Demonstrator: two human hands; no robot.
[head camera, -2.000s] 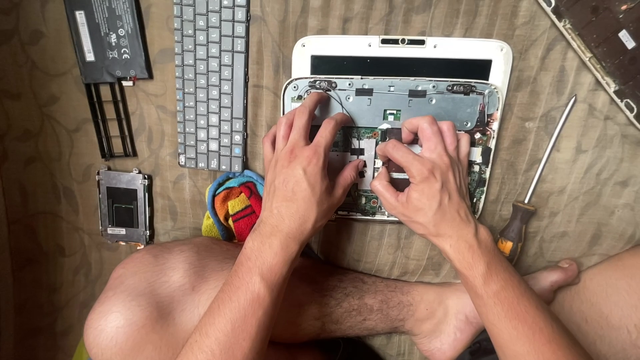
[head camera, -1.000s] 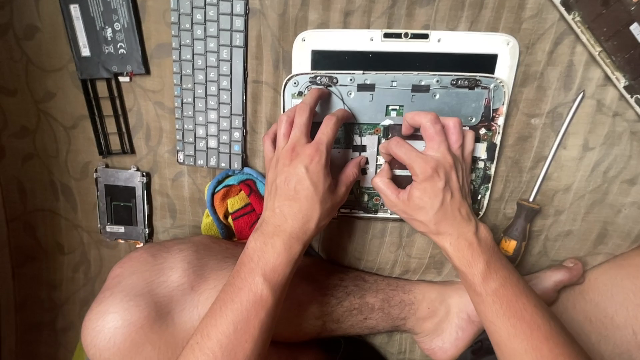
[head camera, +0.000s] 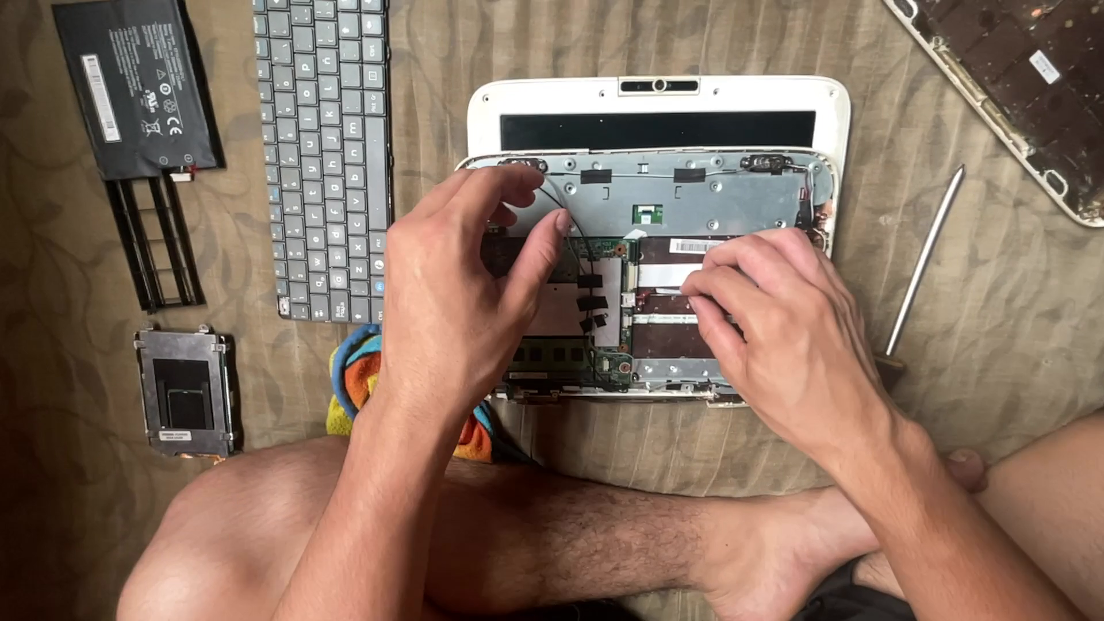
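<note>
The opened white laptop (head camera: 681, 159) lies with its metal plate and circuit board bare. My left hand (head camera: 470, 280) is over its left side, thumb and fingers apart, holding nothing. A thin black cable (head camera: 576, 226) runs down beside the thumb to black tape pieces on the board. My right hand (head camera: 776, 323) is over the right half, thumb and fingertips close together at the end of a thin pale strip. Whether they pinch it cannot be told. Just left of these fingertips is a small white connector (head camera: 629, 298) with red wires. The hand covers the case's lower right part.
On the left lie a black battery pack (head camera: 147, 86), a laptop keyboard (head camera: 328, 164) and a metal-framed drive (head camera: 185, 392). A multicoloured cloth (head camera: 354, 375) touches my left forearm. A screwdriver (head camera: 927, 259) lies at right, below a dark cover panel (head camera: 1018, 78). My crossed legs are in front.
My left hand has lifted off the board and moved left, its fingers spread, uncovering the taped cable. My right hand has shifted right, baring the board's middle and the white connector.
</note>
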